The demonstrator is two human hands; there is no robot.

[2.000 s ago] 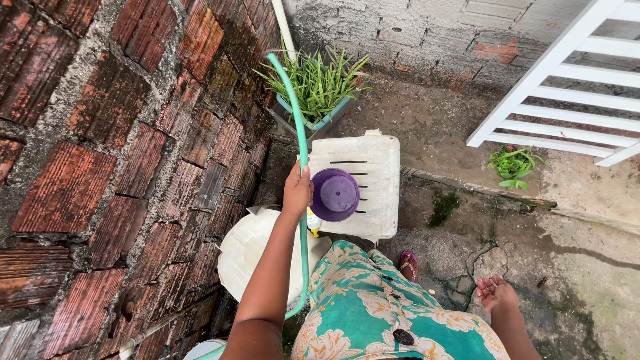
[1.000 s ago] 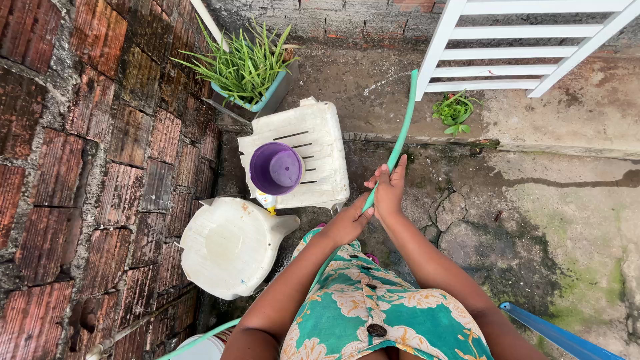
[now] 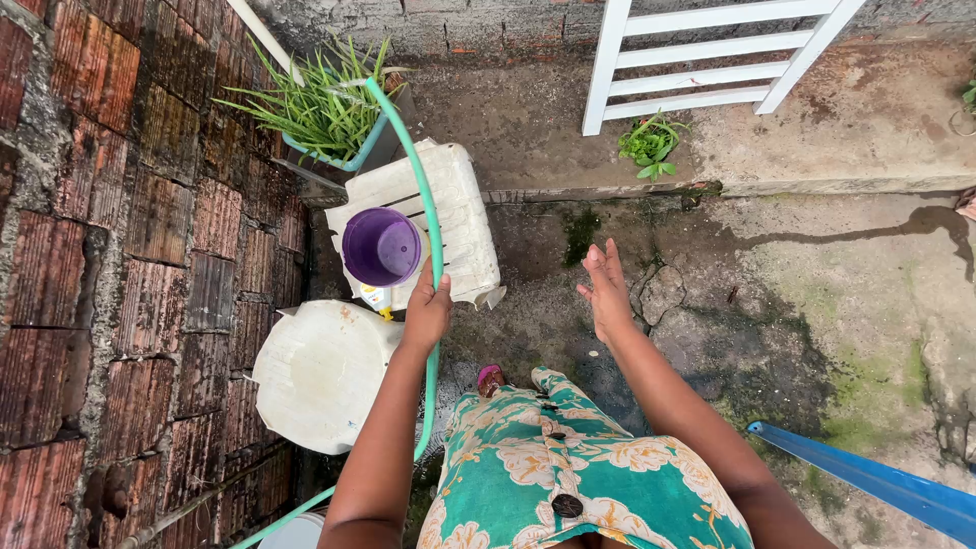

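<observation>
My left hand (image 3: 428, 309) is closed around a green garden hose (image 3: 422, 179), whose open end points at the long-leaved plant (image 3: 324, 107) in a light-blue planter (image 3: 362, 155). Water comes out of that end over the leaves. Under the hose, a purple plastic pot (image 3: 381, 246) stands on a worn white plastic stool (image 3: 465, 221), beside a white bottle with a yellow tip (image 3: 375, 297). My right hand (image 3: 608, 293) is held out over the wet concrete floor, fingers apart and holding nothing.
A round white plastic stool top (image 3: 324, 375) is at the left, near the rough brick wall (image 3: 152, 252). A white slatted frame (image 3: 701, 72) stands on the raised ledge by a small leafy plant (image 3: 652, 145). A blue bar (image 3: 869, 476) juts in at lower right.
Both hands were on the hose one second ago; my right hand has let go. The hose end has swung left from near the white frame to the planter.
</observation>
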